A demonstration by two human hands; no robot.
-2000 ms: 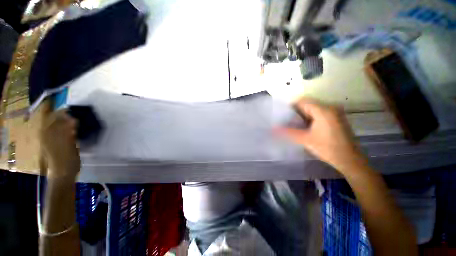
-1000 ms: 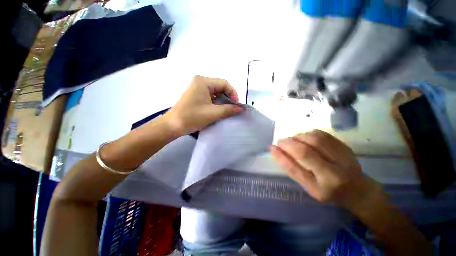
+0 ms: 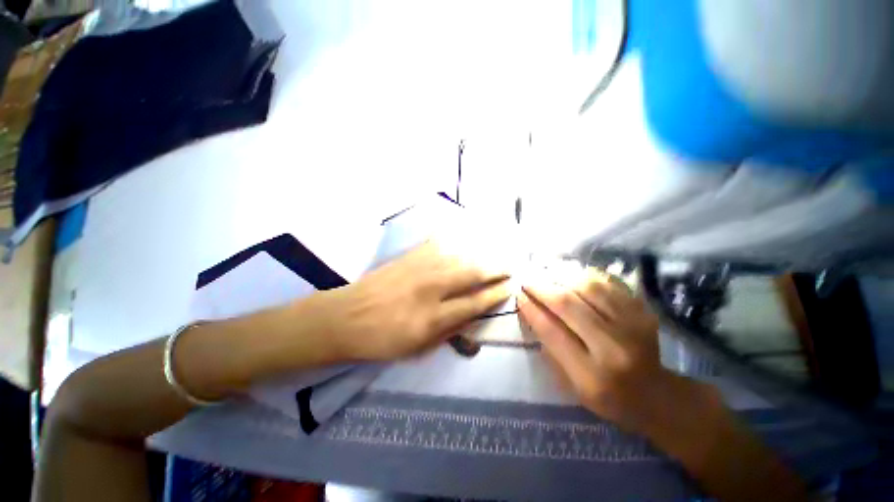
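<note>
The collar piece (image 3: 240,286), pale with navy edges, lies folded or bent on the white table under my left forearm. My left hand (image 3: 417,302) is palm down on it, fingers pointing right and holding it against the machine bed. My right hand (image 3: 598,338) has bent fingers at its right end, the fingertips close to my left ones. The white and blue sewing machine head (image 3: 676,98) is above and right of my hands. Glare and my fingers hide the needle and the cloth's edge there.
A navy fabric stack (image 3: 137,103) lies at the upper left, partly over a cardboard carton (image 3: 24,294). The table's grey front edge carries a ruler (image 3: 471,433). A brown-edged dark phone (image 3: 833,328) is partly visible at right, behind the machine head. Blue and red baskets are below the table edge.
The collar piece, first stretched between my hands, was folded over, then moved toward the needle area. My hands came together there. The machine head now fills more of the upper right.
</note>
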